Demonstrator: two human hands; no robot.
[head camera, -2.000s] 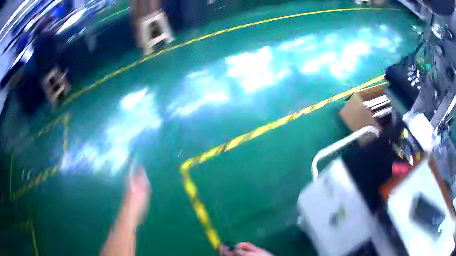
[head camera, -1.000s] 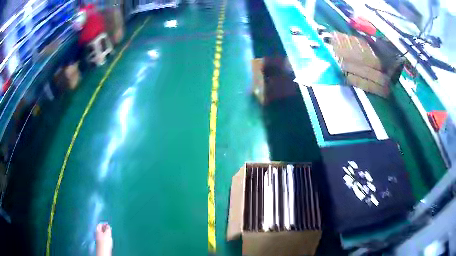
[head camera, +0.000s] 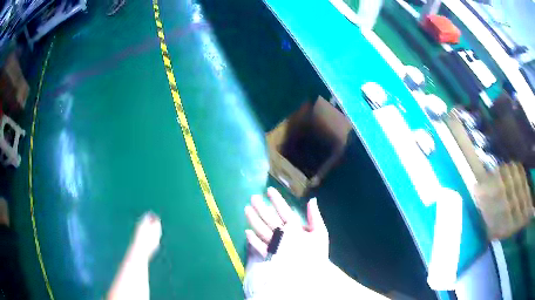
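My right hand is palm up at the lower middle, with its fingers spread. A small dark stick-like piece, possibly a USB flash drive, lies across the palm near the base of the fingers. My left hand is at the lower left, small and blurred, over the floor. Its fingers look curled, and I cannot tell whether it holds anything.
An open brown cardboard box is on the floor beyond my right hand. A long green-topped bench runs along the right, bearing white rolls or tubs and long white pieces. A pale stool is at the left edge. Yellow-black tape crosses the floor.
My right hand has come into view, open, with the dark piece on its palm. My left hand shows higher and further right. The view has moved along the bench; the box of upright sheets is gone.
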